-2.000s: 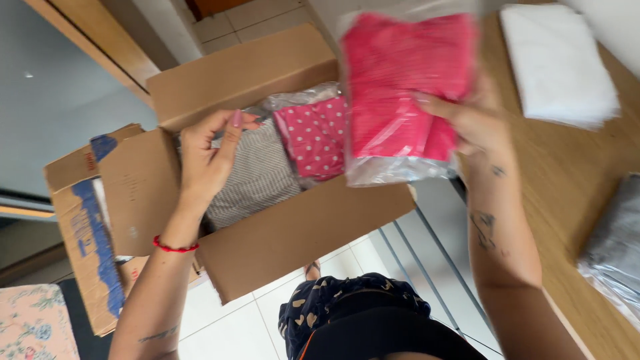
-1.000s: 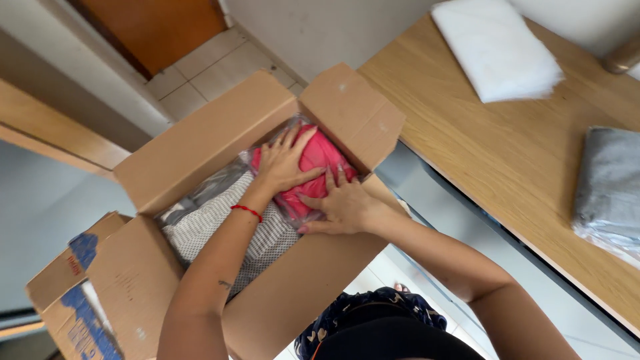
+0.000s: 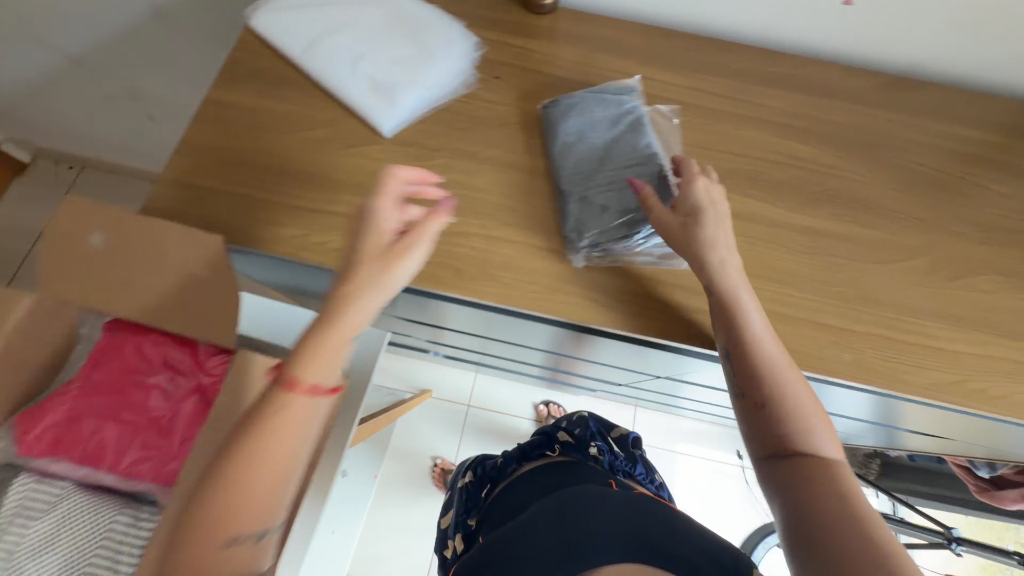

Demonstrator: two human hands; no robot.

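My right hand (image 3: pixel 694 210) is at the right edge of a folded grey garment in a clear plastic bag (image 3: pixel 604 160), its thumb over the front and its fingers at the side. The package lies on the wooden tabletop. To its left, my left hand (image 3: pixel 404 220) hovers above the table near the front edge, fingers curled, holding nothing. At the lower left, a bagged pink garment (image 3: pixel 124 404) lies in an open cardboard box (image 3: pixel 136 268), beside striped folded fabric (image 3: pixel 76 524).
A stack of white plastic sheets or bags (image 3: pixel 376 56) lies at the tabletop's back left. The table's front edge (image 3: pixel 560 324) runs between me and the package. An open white drawer (image 3: pixel 336 464) stands beside the box. A black tripod-like stand (image 3: pixel 944 538) is at lower right.
The pink package was held up in my right hand, then pressed into the box by both hands. Now both hands are away from it, the right at the grey package. The view has swung right.
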